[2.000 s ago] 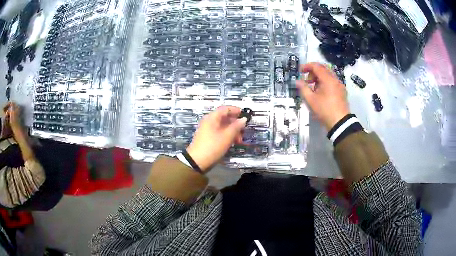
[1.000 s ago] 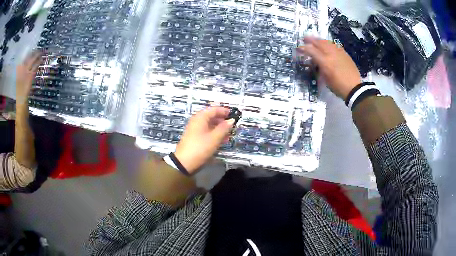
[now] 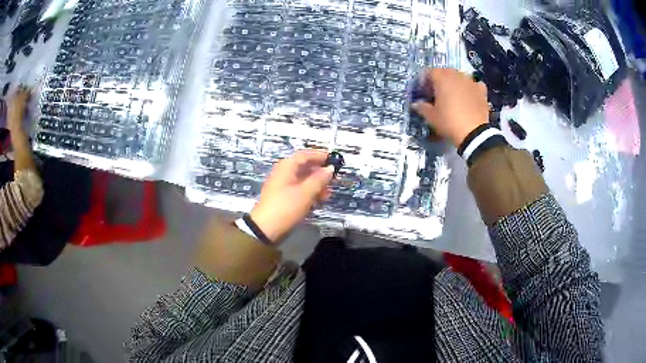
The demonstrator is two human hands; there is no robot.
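Note:
My left hand (image 3: 290,195) is over the lower middle of a clear compartment tray (image 3: 382,225) and pinches a small black part (image 3: 335,162) between thumb and fingertips. My right hand (image 3: 453,106) is at the tray's right column, fingers curled; a dark part (image 3: 423,88) shows at its fingertips, but the frame does not show clearly whether it is gripped. The tray's pockets hold rows of small black parts.
A second filled tray (image 3: 95,162) lies at the left. A heap of black parts (image 3: 496,64) and a dark bag (image 3: 567,64) lie at the right, with a pink sheet (image 3: 622,117) beyond. Another person's arm (image 3: 21,135) is at the far left, near a red stool (image 3: 120,220).
My right hand has moved a little left and down, with its fingers now more curled. My left hand still holds the black part. The other person's hand has drawn back from the left tray.

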